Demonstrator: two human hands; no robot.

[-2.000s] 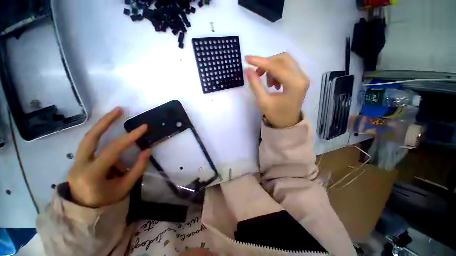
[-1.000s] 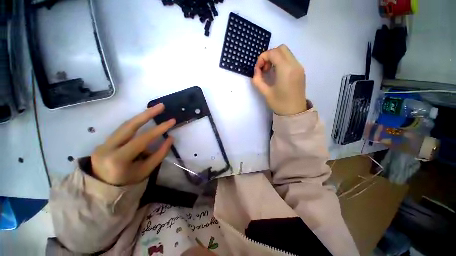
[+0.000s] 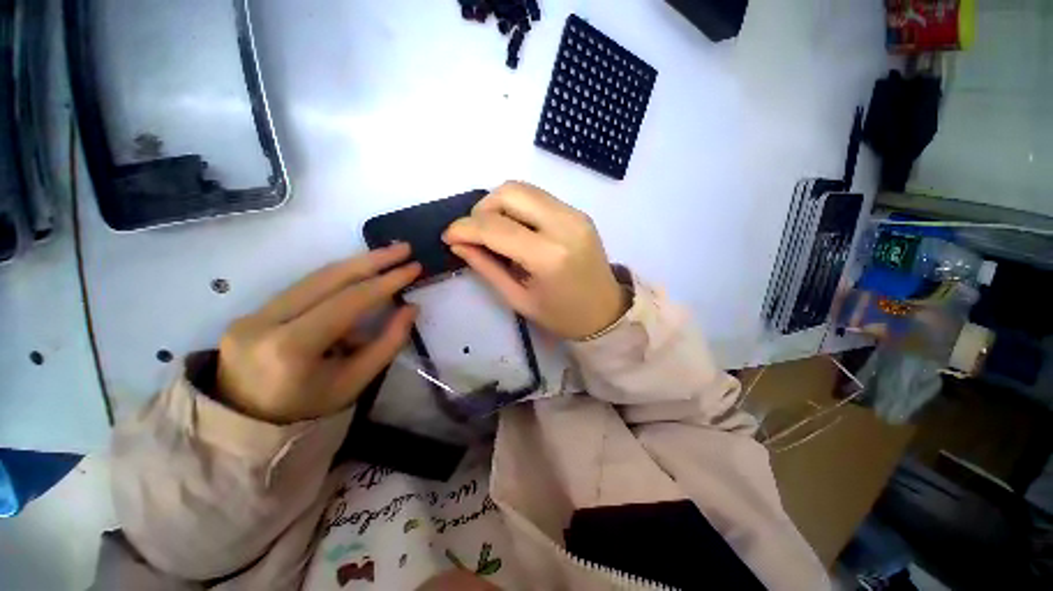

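A black phone middle frame (image 3: 418, 222) lies on the white bench in front of me, its large opening towards me. My left hand (image 3: 318, 329) rests with its fingertips on the frame's left side, near the opening's upper corner; a thin bright line shows below that hand. My right hand (image 3: 540, 256) is over the frame's solid upper part, thumb and fingertips pinched together at its surface. Whether a small part is between them cannot be seen. The right hand hides the camera holes. A square black parts tray (image 3: 597, 97) with pale dots lies beyond my hands.
Loose black parts (image 3: 503, 14) and a black box (image 3: 707, 9) are at the top edge. A larger frame (image 3: 277, 150) lies at upper left. Stacked frames (image 3: 815, 260) stand at right, near a plastic bottle (image 3: 895, 256) and a cardboard box (image 3: 826, 462).
My right hand has moved from the tray's near edge down and left onto the frame's upper part. My left hand stays at the frame. The view has shifted slightly.
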